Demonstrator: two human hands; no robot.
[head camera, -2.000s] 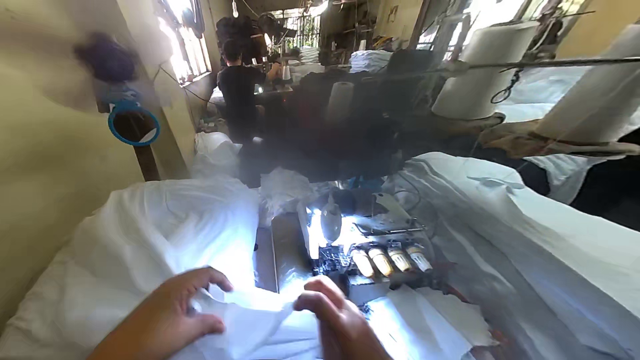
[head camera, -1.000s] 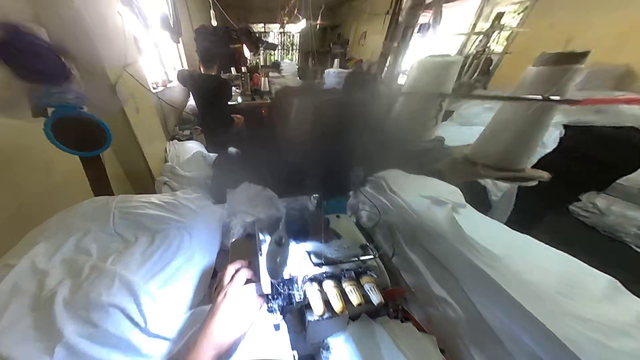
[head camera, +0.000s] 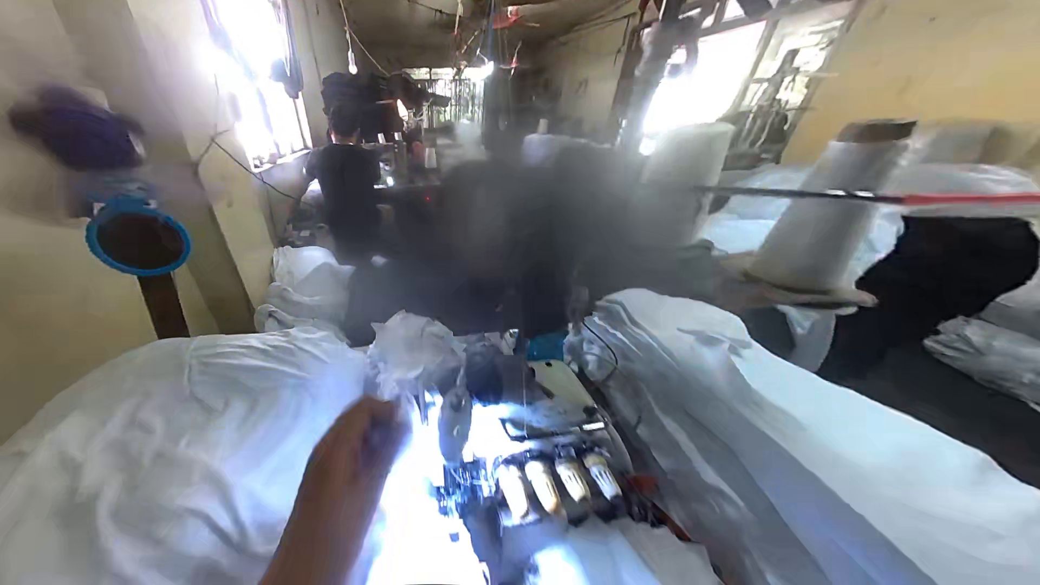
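Note:
My left hand (head camera: 364, 443) reaches in at the lower middle, its fingers curled and blurred beside the needle area of an industrial sewing machine (head camera: 475, 479), probably an overlock. Whether cloth lies between those fingers cannot be told. Several tension dials (head camera: 543, 487) stand in a row on the machine's front, lit by a bright lamp glow. White fabric (head camera: 203, 431) is heaped to the left of the hand. More white cloth (head camera: 634, 561) lies below the dials. My right hand is out of view.
White fabric (head camera: 780, 422) spreads along the right side. Large thread cones (head camera: 829, 219) stand at upper right beside a thin rod. A blue-rimmed round mirror (head camera: 138, 237) hangs at left. Farther off, a person in dark clothing (head camera: 348, 179) faces away.
Two seconds ago both hands held white cloth in front of the machine. My right hand has left the view, and my left hand is now up beside the needle area.

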